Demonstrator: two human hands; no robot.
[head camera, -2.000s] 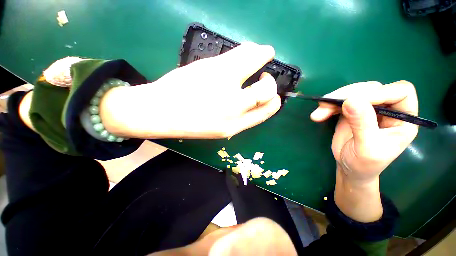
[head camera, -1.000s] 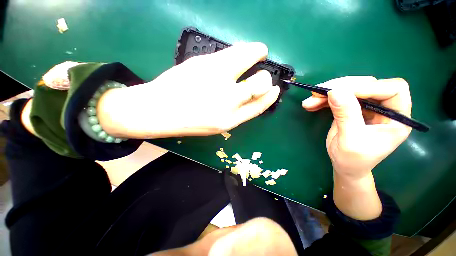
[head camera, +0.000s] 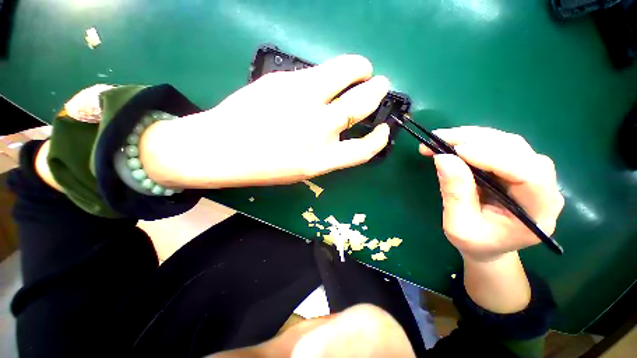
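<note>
A black plastic phone housing lies on the green tabletop, its middle hidden under my left hand. My left hand rests over the housing with its fingertips on the housing's right part. My right hand holds black tweezers. The two tweezer tips are slightly apart at the right end of the housing. A tiny yellowish spot shows at the tips; I cannot tell whether it is gripped.
Yellowish and whitish liner scraps lie near the table's near edge. A small scrap lies at the upper left. Dark housings are at the top right. The green tabletop reaches to my lap.
The tweezers have turned to a steeper slant, and their tips have parted. My right hand has shifted slightly left. A scrap now shows below my left hand.
</note>
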